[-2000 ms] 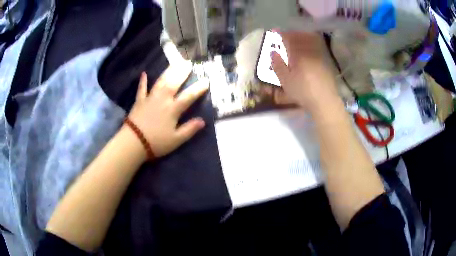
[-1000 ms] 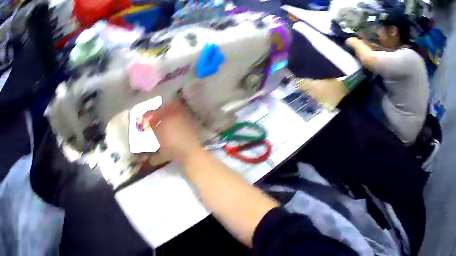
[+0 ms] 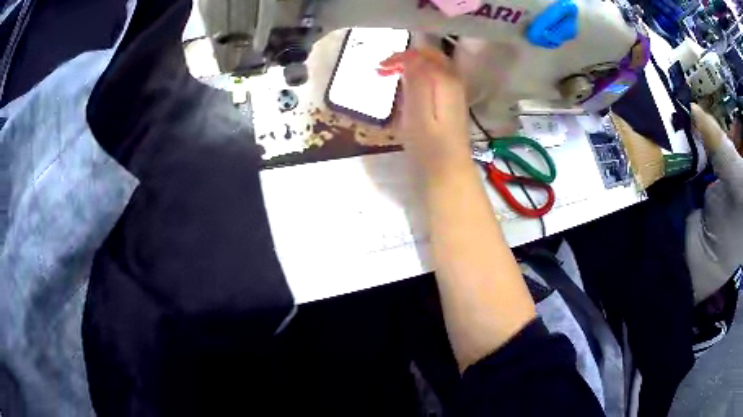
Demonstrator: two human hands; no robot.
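A smartphone (image 3: 368, 77) with a bright white screen lies on the worn machine bed under the arm of the sewing machine (image 3: 489, 41). My right hand (image 3: 432, 94) is at the phone's right side, blurred, with a fingertip over the screen. The hand seems to hold nothing. My left hand is not in view. Dark fabric (image 3: 183, 204) lies at the left of the bed, reaching the needle area and hanging over the table's front edge. Pale grey-blue quilted lining (image 3: 57, 195) lies left of it.
Scissors with a green and a red handle (image 3: 521, 175) lie right of my forearm, over a thin black cable. A silver disc (image 3: 287, 99) sits on the bed. Blue (image 3: 554, 23) and pink pieces are on the machine arm. Another person's arm (image 3: 717, 147) shows at the right edge.
The view swung right, then back left. My left hand, on the dark fabric two seconds ago, is out of view. My right hand stays at the phone.
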